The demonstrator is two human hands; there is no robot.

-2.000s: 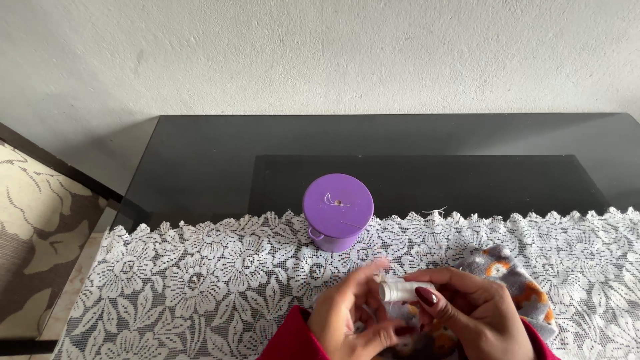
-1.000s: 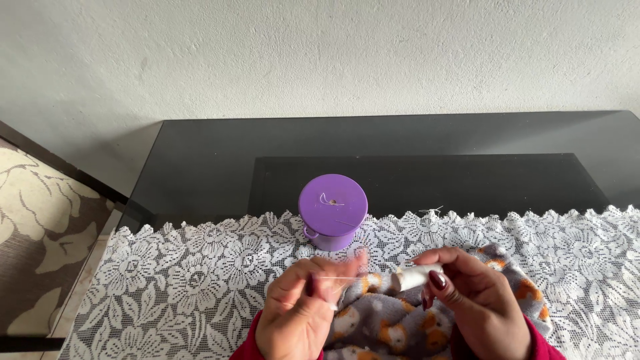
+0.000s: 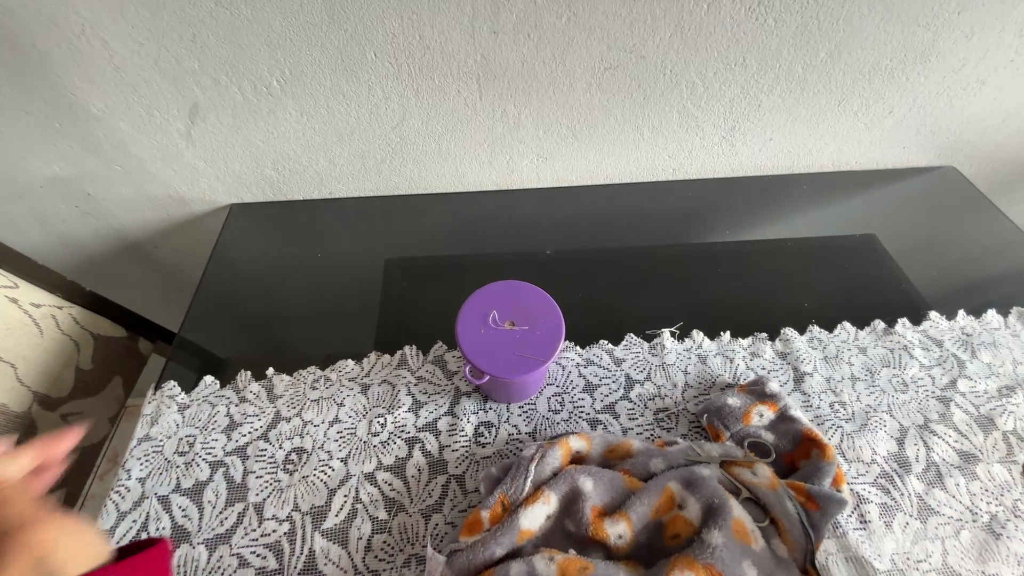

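Observation:
My left hand [image 3: 48,500] is a blur at the lower left edge, off to the left of the lace tablecloth [image 3: 320,472]; whether it holds anything does not show. My right hand is out of the frame. Grey fleece cloth with an orange and white animal pattern [image 3: 632,512] lies bunched at the bottom, right of centre. Small metal scissors [image 3: 748,488] rest on its right part. Behind the cloth stands a purple lidded container [image 3: 512,332] with a small side loop; bits of white thread and what looks like a needle lie on its lid.
The black glass-topped table [image 3: 304,232] reaches back to a rough white wall [image 3: 512,88]. A loose white thread [image 3: 664,330] lies at the lace's back edge. Patterned fabric or carpet [image 3: 40,352] shows beyond the table's left side.
Both hands have left the fleece; the left has moved to the far left edge and the right has gone out of view. The white spool-like item and thread they held are no longer seen.

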